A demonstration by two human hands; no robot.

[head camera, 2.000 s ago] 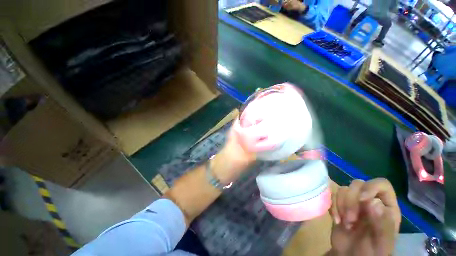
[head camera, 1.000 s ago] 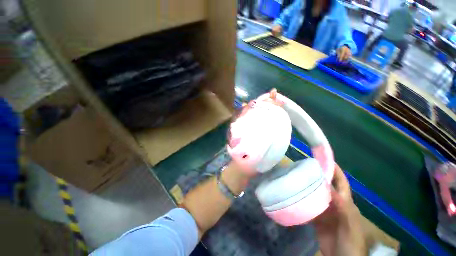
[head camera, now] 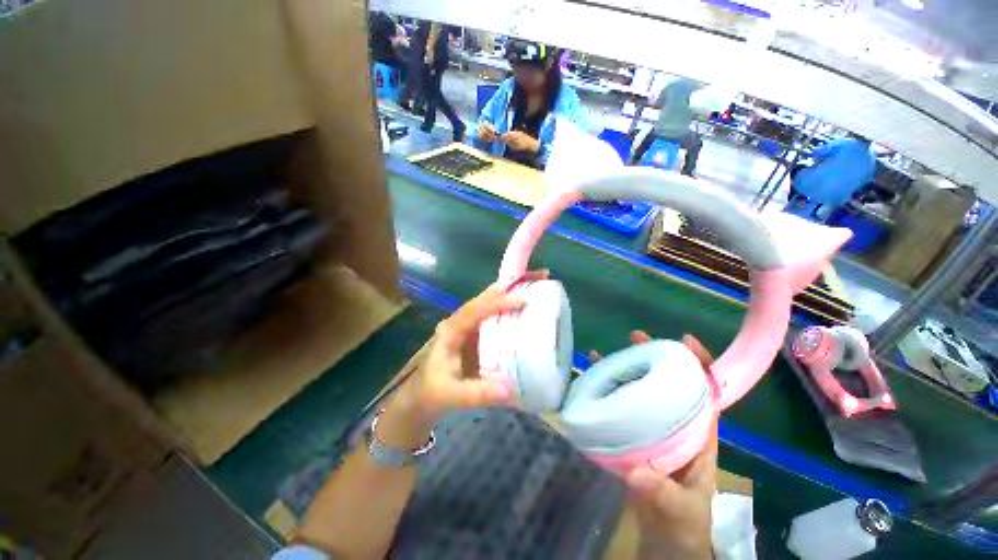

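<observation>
A pink and white cat-ear headphone (head camera: 755, 312) is held up in front of me, headband on top with two pointed ears. The inner sides of its grey-white ear cushions show. My left hand (head camera: 454, 356) grips the left ear cup. My right hand (head camera: 673, 498) holds the right ear cup from below and behind; some of its fingers are hidden behind the cup. A dark grey bag (head camera: 503, 492) lies below the headphone, over a tan cardboard pad that shows only at its edges.
An open carton (head camera: 285, 372) with dark bags stands at left. Beyond are a green conveyor (head camera: 482, 263), stacked cardboard sheets (head camera: 679, 243) and a person in blue. At right, another pink headphone (head camera: 843, 372) lies on a grey bag. A white bottle (head camera: 832, 531) and white wipe (head camera: 735, 525) are near.
The headphone has turned so its headband and ears stand upward and its cushions show. My right hand, apart from it two seconds ago, now holds the right cup. The view has tilted up.
</observation>
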